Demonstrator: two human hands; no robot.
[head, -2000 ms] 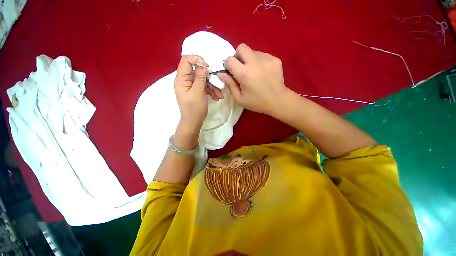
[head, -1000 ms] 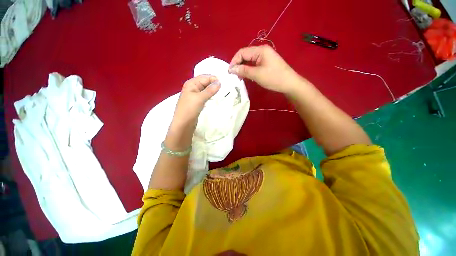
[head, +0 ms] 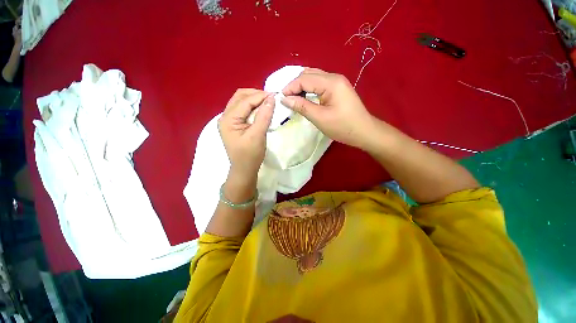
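A white garment [head: 211, 165] lies bunched at the centre of the red table, reaching under both hands. A small dark mark shows on its cloth just below the fingertips. My left hand [head: 247, 126] pinches a fold of the white cloth between thumb and forefinger. My right hand [head: 328, 108] is closed at the fingertips against the same spot, almost touching the left fingertips. A needle there is too small to make out. Pale thread [head: 447, 146] runs out on the red cloth beyond my right forearm.
Folded white garments [head: 101, 183] lie at the left. Black thread snips [head: 442, 45] lie at the upper right. Loose thread [head: 502, 96] trails at the right, near the table edge. A clear bag with small parts [head: 212, 7] is at the far edge. Part of another person's arm [head: 11, 60] shows far left.
Two seconds ago a dark piece was between the fingertips. One second ago the hands were apart with the right hand raised; now the fingertips are together at the cloth. The view has shifted.
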